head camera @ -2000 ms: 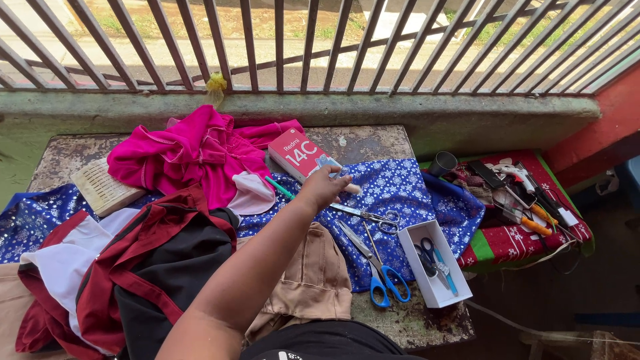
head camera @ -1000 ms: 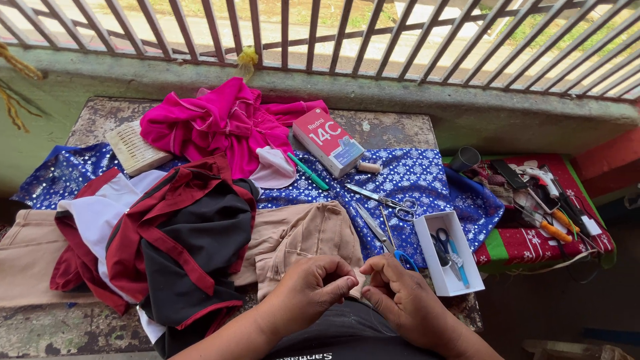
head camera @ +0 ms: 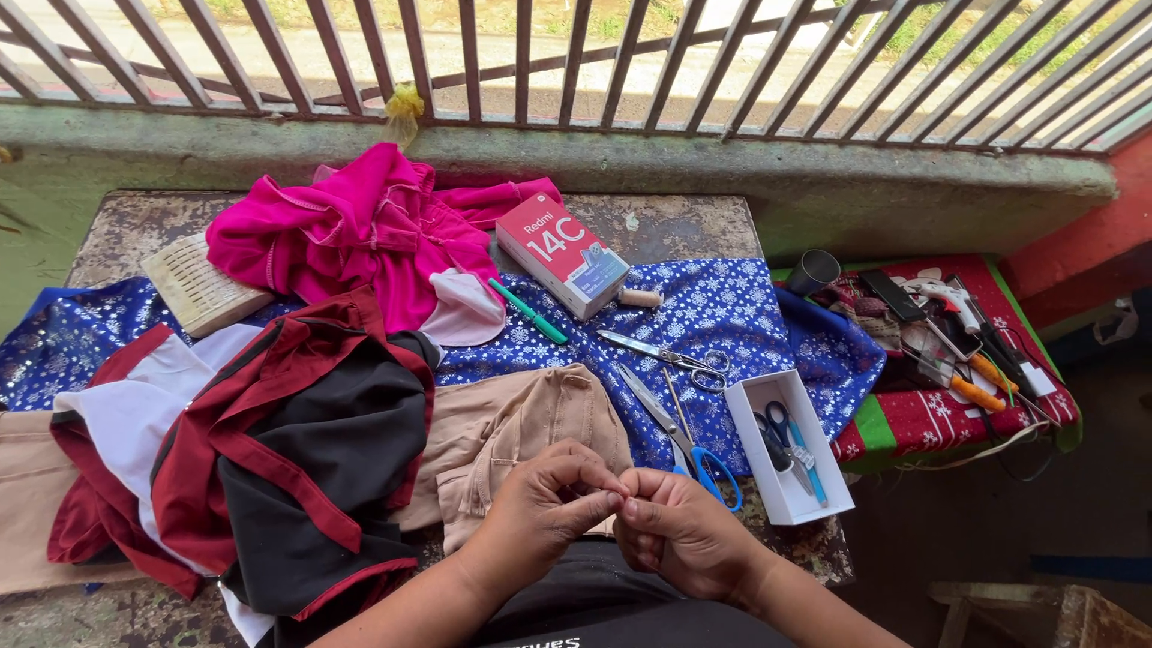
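My left hand (head camera: 558, 508) and my right hand (head camera: 675, 531) meet at the fingertips above my lap, thumbs and forefingers pinched together. Whatever lies between them is too small to make out. Tan folded cloth (head camera: 531, 423) is just beyond my left hand. Blue-handled scissors (head camera: 688, 445) lie past my right hand, with a thin stick (head camera: 677, 403) beside them. Metal scissors (head camera: 670, 353) rest on blue snowflake cloth (head camera: 720, 306). A spool of beige thread (head camera: 640, 298) touches the red phone box (head camera: 562, 252), and a green pen (head camera: 529, 312) is left of it.
A white open box (head camera: 787, 450) holds small scissors and a blue tool. Magenta cloth (head camera: 360, 234), a dark red and black garment (head camera: 315, 450) and a beige slotted block (head camera: 202, 283) lie left. At right, a red cloth-covered surface (head camera: 936, 432) bears a glue gun (head camera: 954, 301) and orange-handled tools (head camera: 976, 393).
My right hand has come back from beside the phone box, and both hands now meet near my lap. The thread spool lies by the phone box in the two later frames.
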